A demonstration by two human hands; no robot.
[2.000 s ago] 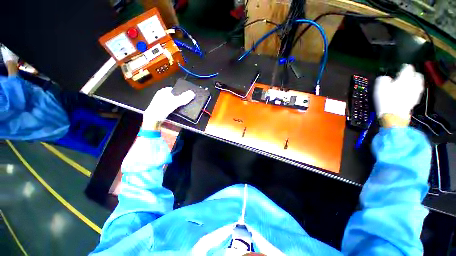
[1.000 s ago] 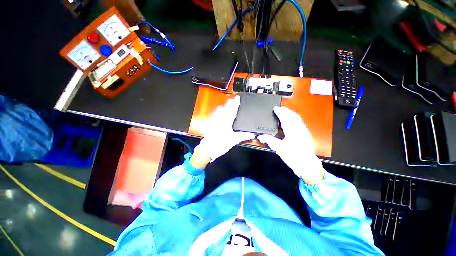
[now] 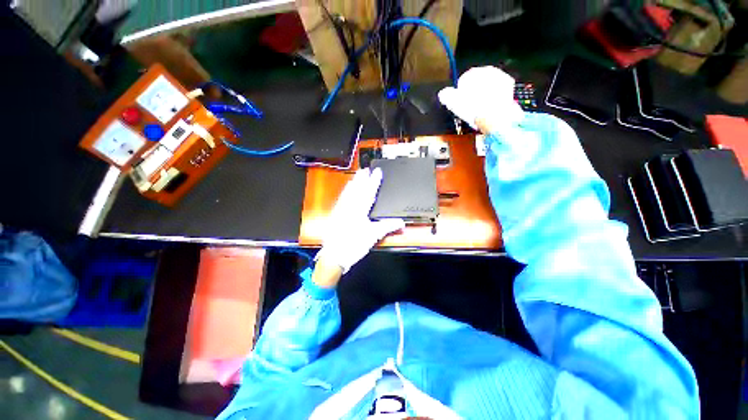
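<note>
A flat black set-top box [image 3: 405,189] lies on the orange fixture board [image 3: 472,215], its rear edge against the connector block [image 3: 417,149]. My left hand [image 3: 357,221], in a white glove, holds the box at its left side and front left corner. My right hand [image 3: 482,97], also gloved, is raised behind the board's right rear corner, near the end of the blue cable [image 3: 447,45]. Its fingers look bent; whether they grip the cable end cannot be told. The remote control [image 3: 525,94] is mostly hidden behind my right hand and sleeve.
An orange meter box [image 3: 156,135] stands at the left. Black boxes [image 3: 709,187] stand at the right, with bent silver-edged pieces [image 3: 578,90] behind them. Another such piece [image 3: 328,156] is at the board's left rear. A dark bin with reddish liner [image 3: 221,308] is below the bench.
My right hand has left the box and moved back and right towards the blue cable. My left hand stays at the box. The view has shifted.
</note>
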